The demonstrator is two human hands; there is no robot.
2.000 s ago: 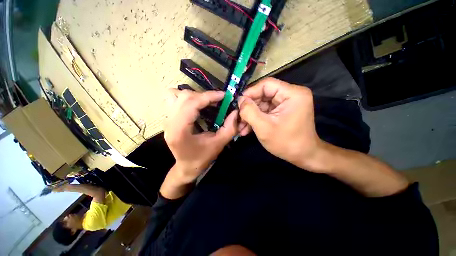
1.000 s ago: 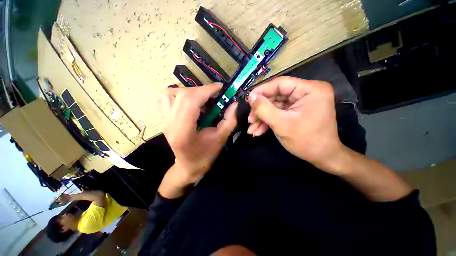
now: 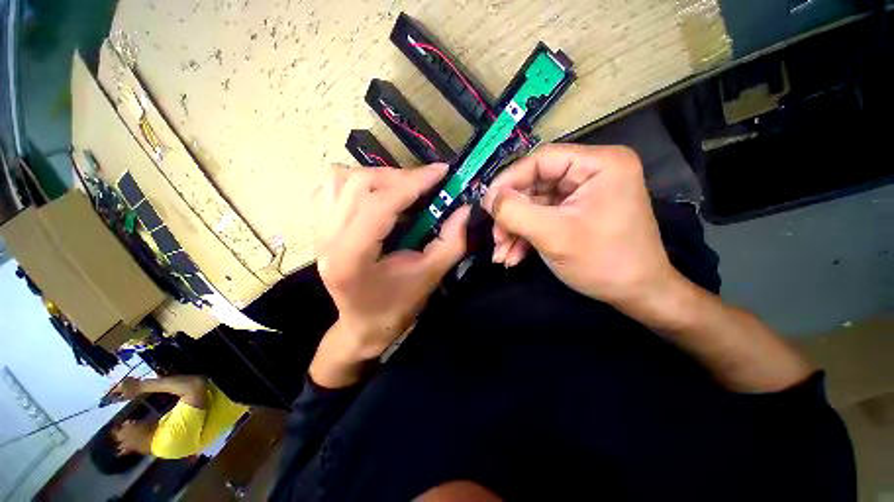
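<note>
The black comb-shaped housing [image 3: 441,78] lies tilted at the cardboard's front edge, three of its arms showing, pointing up-left, with red and black lead wires [image 3: 431,51] in them. The long green circuit board [image 3: 490,137] lies along its spine. My left hand [image 3: 387,240] grips the lower end of board and housing between thumb and forefinger, hiding that end. My right hand [image 3: 578,221] has thumb and fingertips pinched together at the board's right edge, by dark wires. What exactly it pinches is too small to tell.
The worn cardboard sheet [image 3: 284,108] carries scattered tiny black specks. To the left are a row of black rectangles [image 3: 162,235] on a pale sheet and a brown cardboard box [image 3: 83,270]. A person in yellow [image 3: 196,422] is at lower left. A black tray [image 3: 784,167] is at right.
The housing and board have slid down towards me since two seconds ago, so the board's far end now shows. My right hand has moved slightly right and up along the board's edge.
</note>
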